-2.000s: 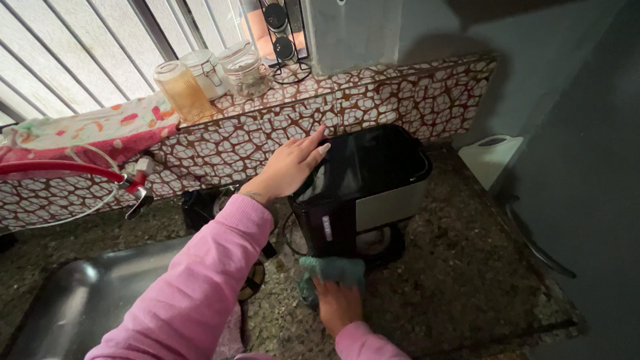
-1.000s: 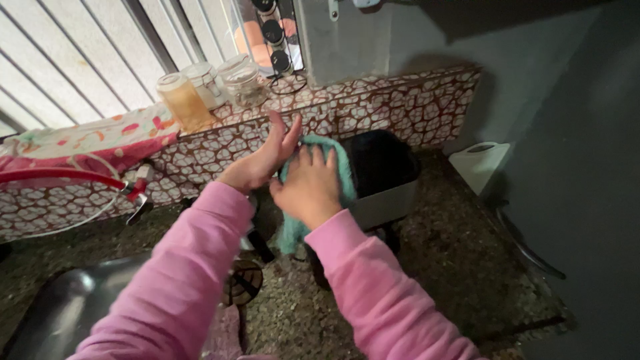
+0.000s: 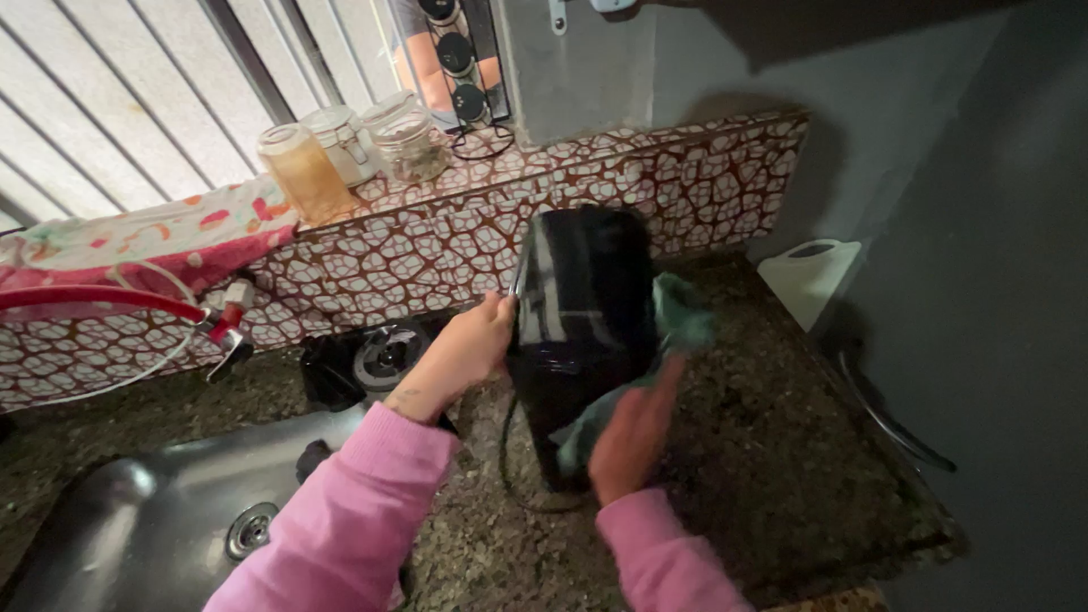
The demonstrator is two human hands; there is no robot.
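Note:
A glossy black countertop appliance [image 3: 586, 297], which looks like a coffee maker, stands on the granite counter near the tiled backsplash. My left hand [image 3: 467, 348] grips its left side, with the fingertips hidden behind the edge. On the opposite side my right hand [image 3: 633, 433], blurred, presses a green cloth [image 3: 680, 314] against the casing. The cloth hangs partly beyond the fingers and also shows below them. A dark cord [image 3: 506, 459] loops on the counter beside the appliance's base.
To the left lies a steel sink [image 3: 170, 510] with a red-hosed faucet [image 3: 225, 327]. Glass jars [image 3: 408, 140] and a patterned cloth [image 3: 170, 229] rest on the ledge. A black round part [image 3: 391, 353] lies behind the sink. A white cutting board [image 3: 807, 276] leans beyond the counter's right edge.
The appliance has been turned, and its silver panel no longer shows. My right hand has moved with the cloth from its left side to its right; my left hand now holds the left side.

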